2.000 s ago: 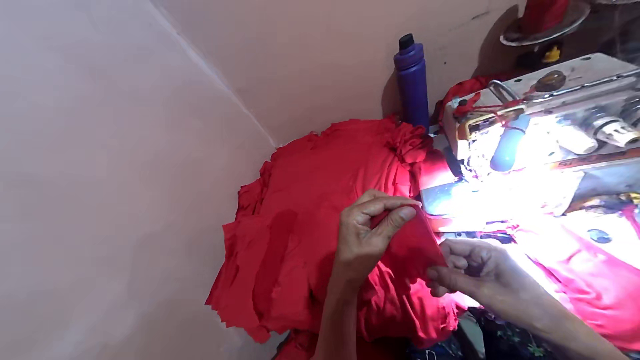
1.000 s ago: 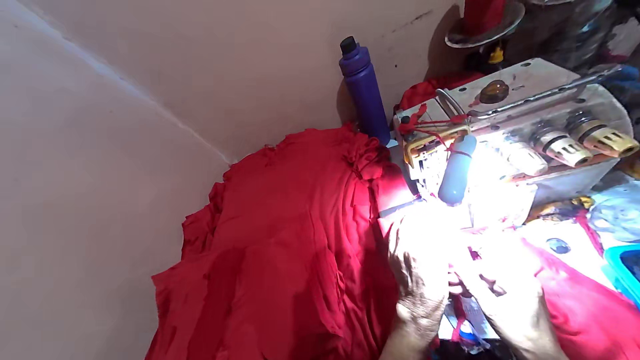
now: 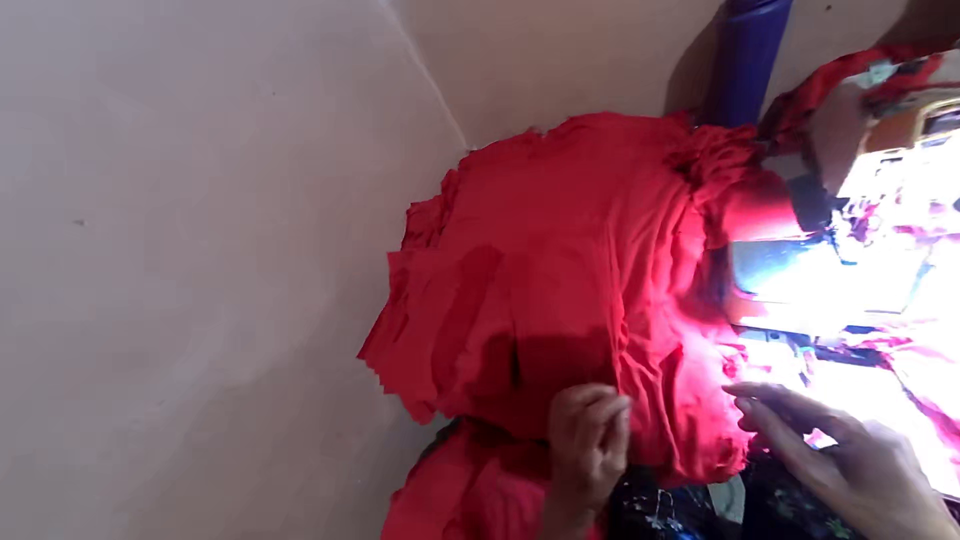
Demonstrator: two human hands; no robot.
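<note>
A large pile of red fabric pieces (image 3: 540, 277) lies beside the brightly lit bed of a sewing machine (image 3: 795, 274). Over the pile's lower edge is my left hand (image 3: 590, 439), its fingers curled; whether cloth is pinched in them cannot be made out. My right hand (image 3: 840, 450) is to the right of the pile, near the machine's front edge, with thumb and fingers apart and nothing seen between them. Glare hides much of the machine and the cloth on it.
A purple bottle (image 3: 746, 67) stands behind the pile against the wall (image 3: 225, 225), which bounds the left and back. More red cloth (image 3: 472, 487) lies lower down, near dark patterned fabric (image 3: 675, 506) at the bottom edge.
Two seconds ago both hands held a small red piece; one second ago they were together at the lit machine. Now they are apart, the left over the pile. The view has swung left.
</note>
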